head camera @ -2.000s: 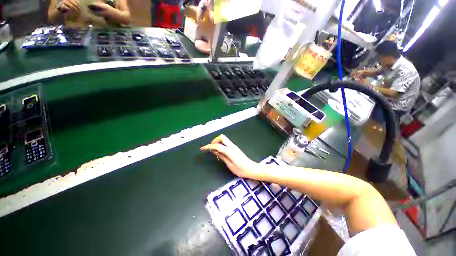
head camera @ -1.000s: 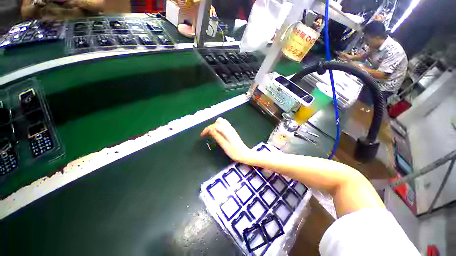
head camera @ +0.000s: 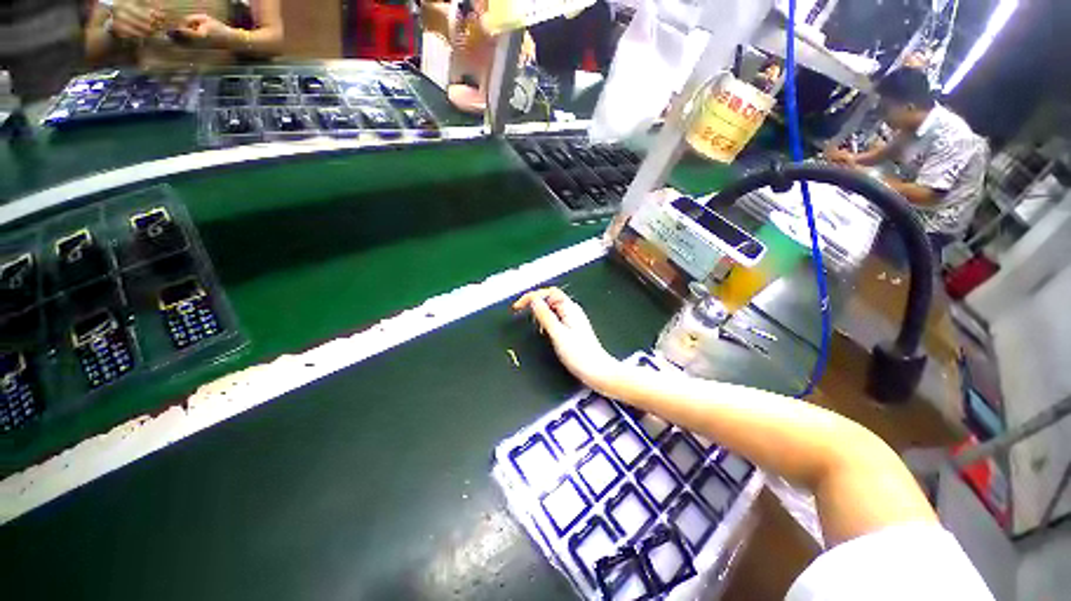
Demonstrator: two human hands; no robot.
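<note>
My right hand [head camera: 568,336] is over the dark green bench, its forearm lying across the lens tray [head camera: 531,517]. The fingertips are bent close together; whether they pinch anything is too small to tell. A tiny yellow strip [head camera: 513,357] shows on the bench just below the fingers. The lens tray holds a grid of black-bordered square lenses [head camera: 564,502], with two black frames overlapping at its near end. My left hand is out of the picture. A clear phone tray [head camera: 230,315] with keypad phones [head camera: 190,313] lies on the green belt at the left.
A white belt edging [head camera: 388,324] runs beside the bench. Behind the lens tray are a solvent bottle [head camera: 691,329], tweezers [head camera: 747,337], a boxed device [head camera: 691,241], a blue cord [head camera: 808,235] and a black flexible arm [head camera: 914,264]. More phone trays [head camera: 576,176] and other people are beyond.
The phone tray at the left shows more of itself, further right on the belt. The yellow strip now shows below my right hand. The view has shifted slightly.
</note>
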